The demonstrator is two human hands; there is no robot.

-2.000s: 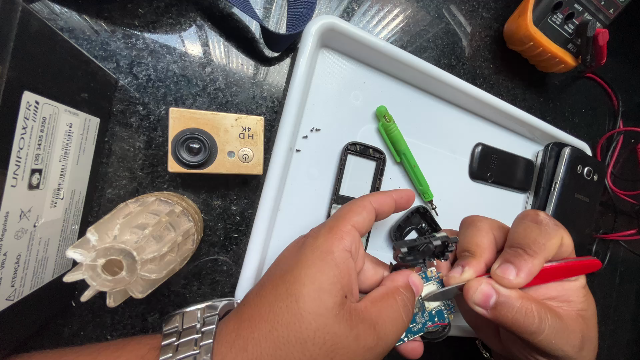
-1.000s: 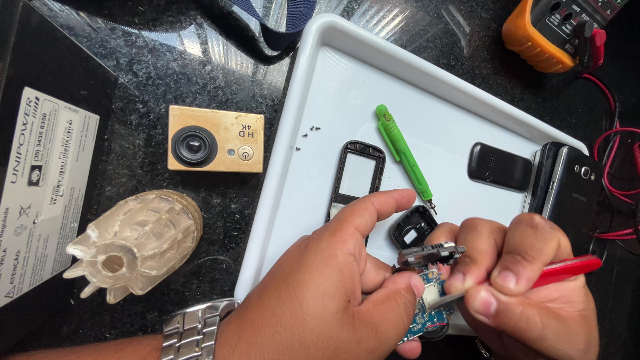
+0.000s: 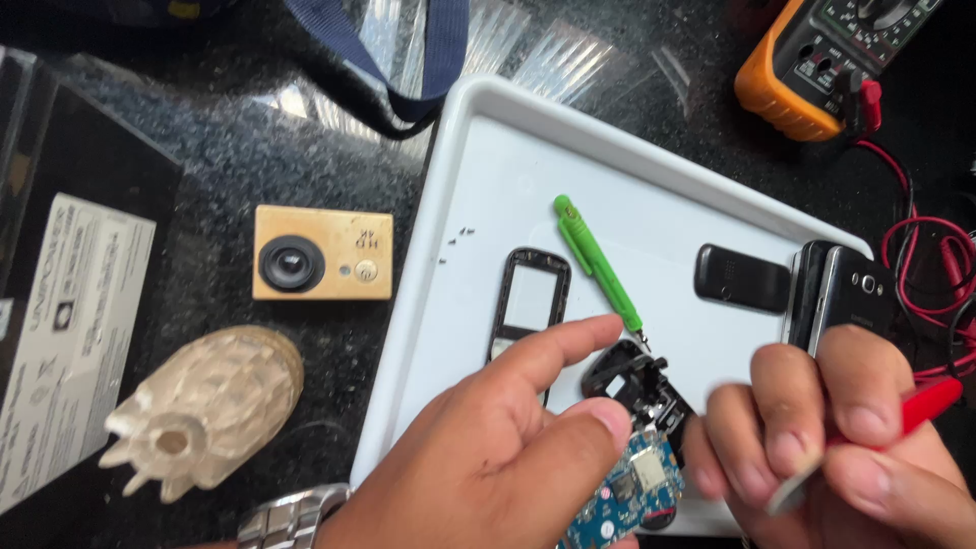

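Observation:
My left hand [image 3: 496, 435] holds a blue circuit board [image 3: 637, 484] with its thumb on the upper face; a metal shield-like part sits on the board. A black plastic phone part [image 3: 648, 381] adjoins the board's upper end. To the right, my right hand [image 3: 831, 435] grips a red-handled tool [image 3: 926, 408] with a flat metal blade, its tip off the board. The fingers blur slightly. Beyond my left hand, a black phone front frame [image 3: 534, 290] and a green pen-shaped screwdriver [image 3: 602, 267] lie in the white tray [image 3: 412, 282]. Whether the black part is fixed to the board is hidden.
Several tiny screws [image 3: 461, 232] and a black phone back cover [image 3: 743, 278] lie in the tray. Smartphones [image 3: 850, 293] rest at its right edge, near an orange multimeter [image 3: 801, 69] and its leads. Left are a gold action camera [image 3: 324, 253], a translucent ribbed object [image 3: 213, 404] and a labelled black box [image 3: 76, 328].
My right hand has moved right, taking the blade's tip off the board. The black part has tilted, and more of the board shows.

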